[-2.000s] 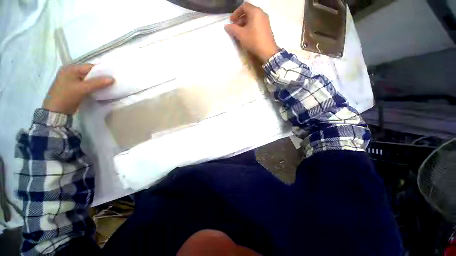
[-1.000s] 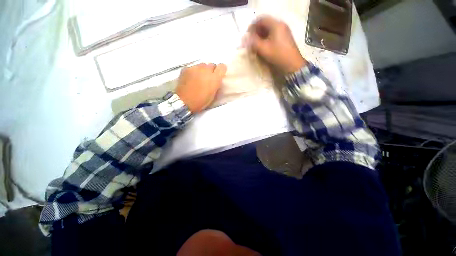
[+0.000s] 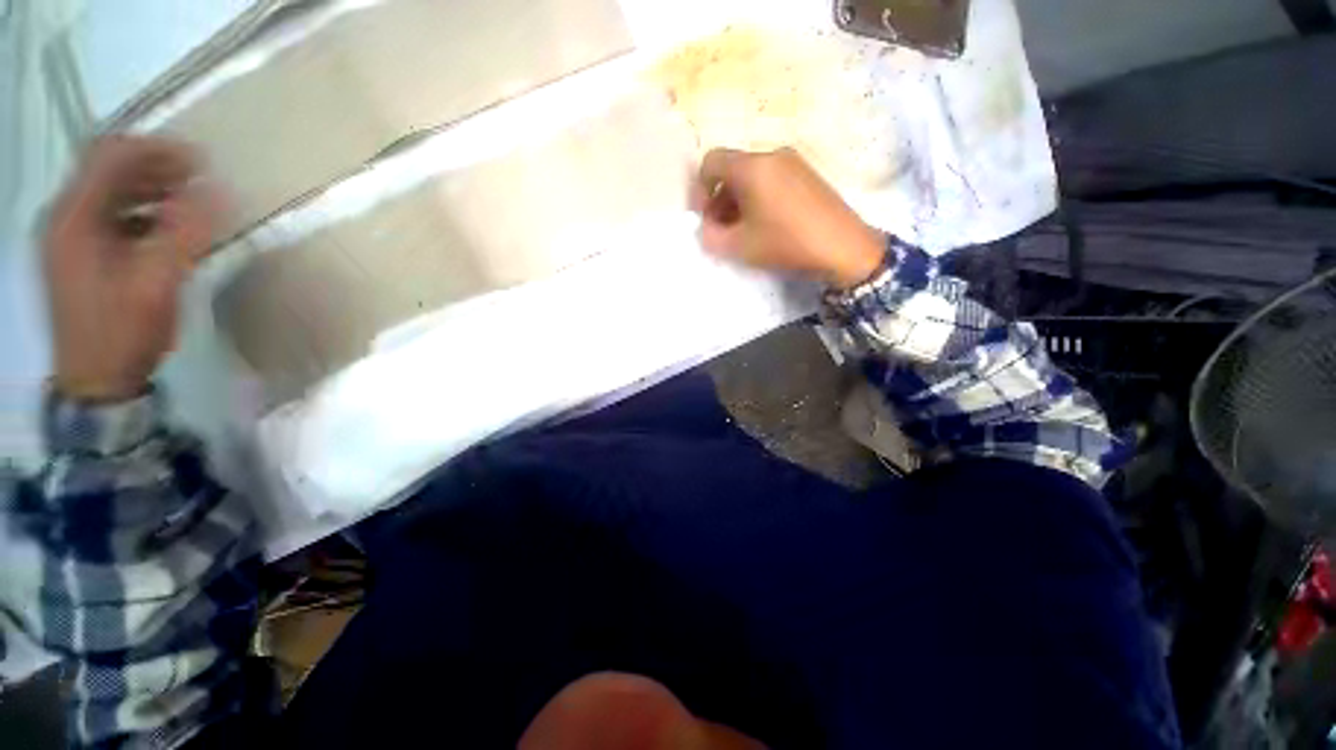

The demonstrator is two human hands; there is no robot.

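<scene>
A khaki fabric strip lies slantwise on the white pressing sheet in front of me. A second khaki strip lies beyond it, with thin dark lines along its near edge. My right hand is at the right end of the nearer strip with its fingers curled; whether it pinches an edge is not clear. My left hand is blurred at the left, near the left end of the farther strip; its fingers are bent and I cannot tell if they hold anything.
A brown metal iron rest is cut off by the top edge. Yellow-brown scorch marks the cover. A round wire-guard fan stands at the right, with a red object below it. Cardboard and scraps lie below left.
My left hand has swung from the middle of the work to the far left. My right hand has lowered. Khaki cloth now shows in the far row where white was. The view has shifted.
</scene>
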